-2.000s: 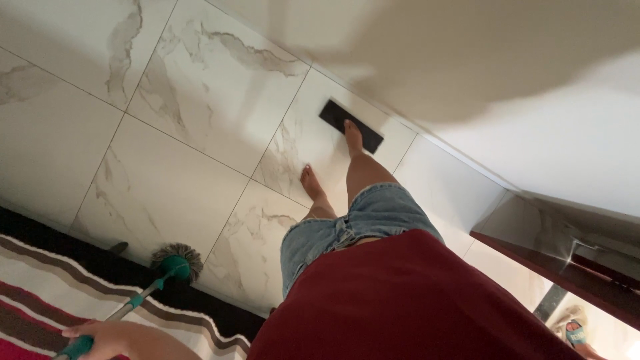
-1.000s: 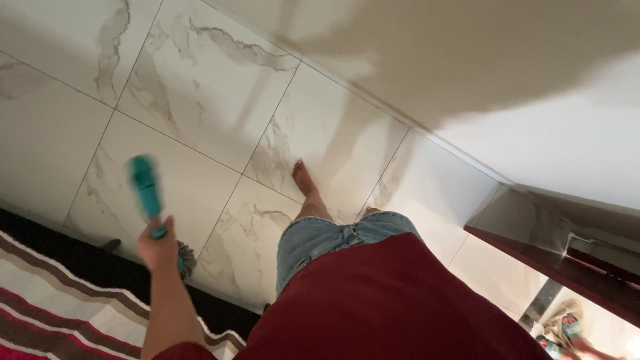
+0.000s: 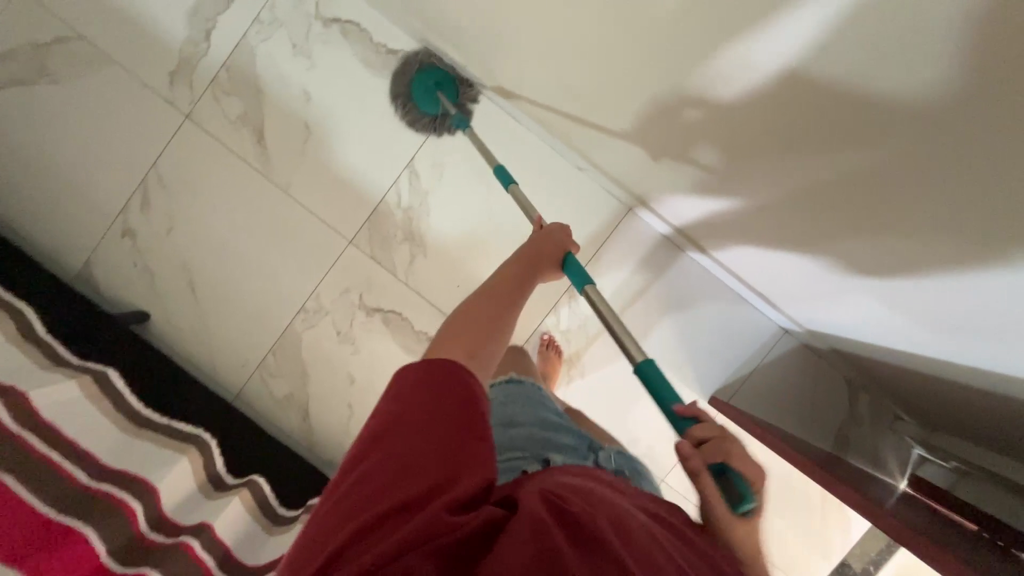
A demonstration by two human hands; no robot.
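Note:
A long-handled round mop (image 3: pixel 612 320) with a metal pole and teal grips slants across the view. Its grey fringed head (image 3: pixel 406 100) lies on the marbled floor tiles against the foot of the wall. Partway up the pole, my left hand (image 3: pixel 550 250) is closed around it just above a teal sleeve. My right hand (image 3: pixel 720 460) grips the teal handle near its upper end, at the lower right. One bare foot (image 3: pixel 550 360) shows on the floor below the pole.
A pale wall (image 3: pixel 720 104) with shadows runs along the upper right. At the lower right is a dark red door or panel (image 3: pixel 832 488) with a metal handle. A striped cloth (image 3: pixel 104 472) with a black strip (image 3: pixel 160 352) beside it fills the lower left.
The mop has moved from the left side by the striped cloth to the wall's foot. Both hands now hold it; one second ago only one hand showed, on its teal handle. The dark flat object underfoot is out of sight.

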